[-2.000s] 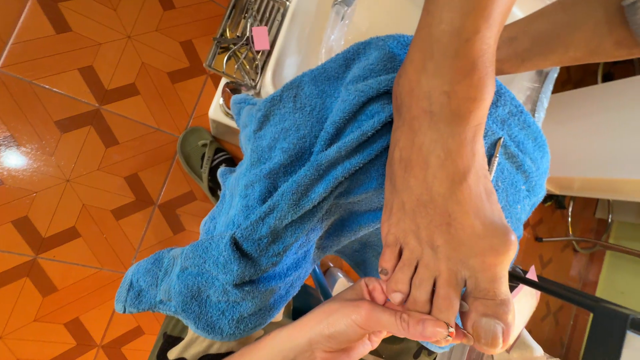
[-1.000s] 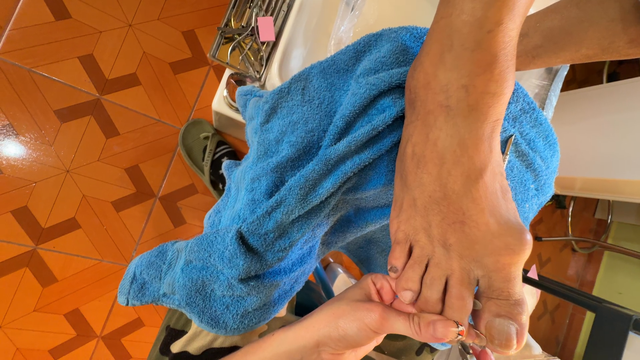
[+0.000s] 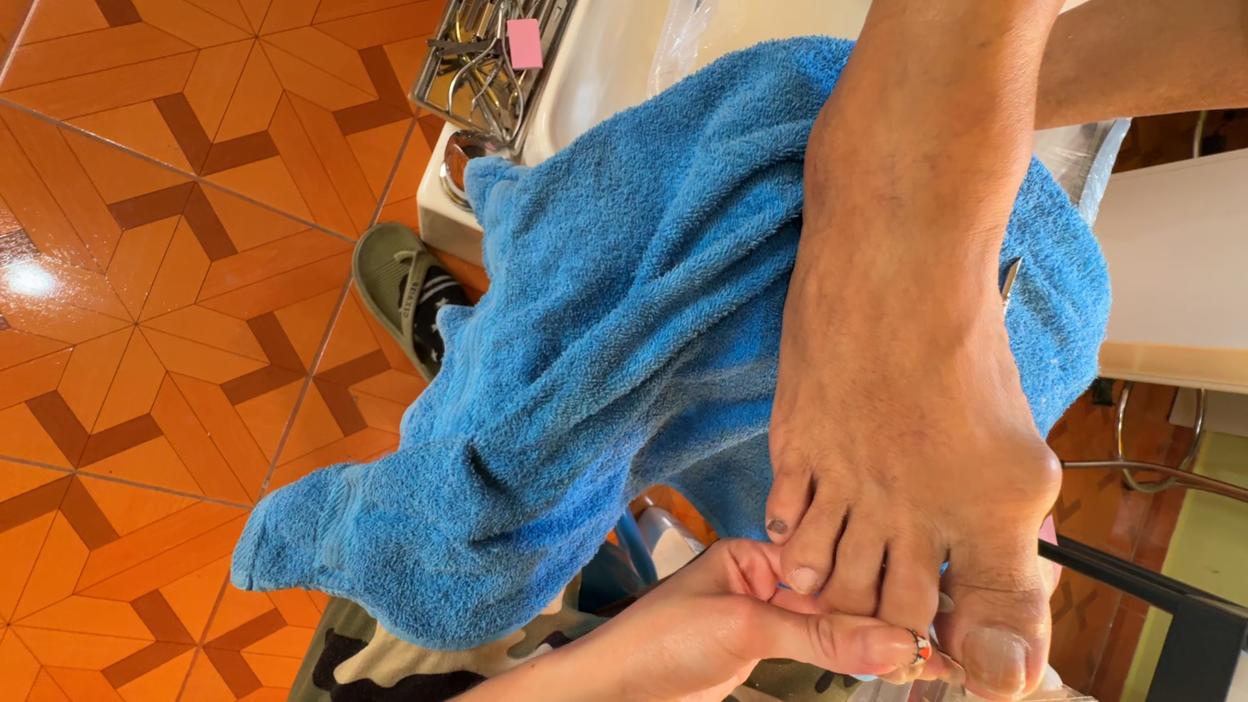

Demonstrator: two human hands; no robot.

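Note:
A bare foot (image 3: 897, 390) rests on a blue terry towel (image 3: 604, 312), toes towards the bottom of the view. My left hand (image 3: 751, 624) comes in from the lower left and holds the smaller toes, its thumb lying across them near the big toe (image 3: 996, 624). The thumb has a long, decorated nail. My left fingers are mostly hidden under the toes. I cannot make out my right hand. The metal tip of a slim tool (image 3: 1011, 283) shows on the towel beside the foot, the rest of it hidden.
A metal tray (image 3: 424, 93) of metal instruments with a pink piece on it stands at the upper left, beside a white basin (image 3: 595, 78). A green clog (image 3: 385, 283) is on the tiled floor (image 3: 195, 292). A dark bar (image 3: 1121, 575) lies at the lower right.

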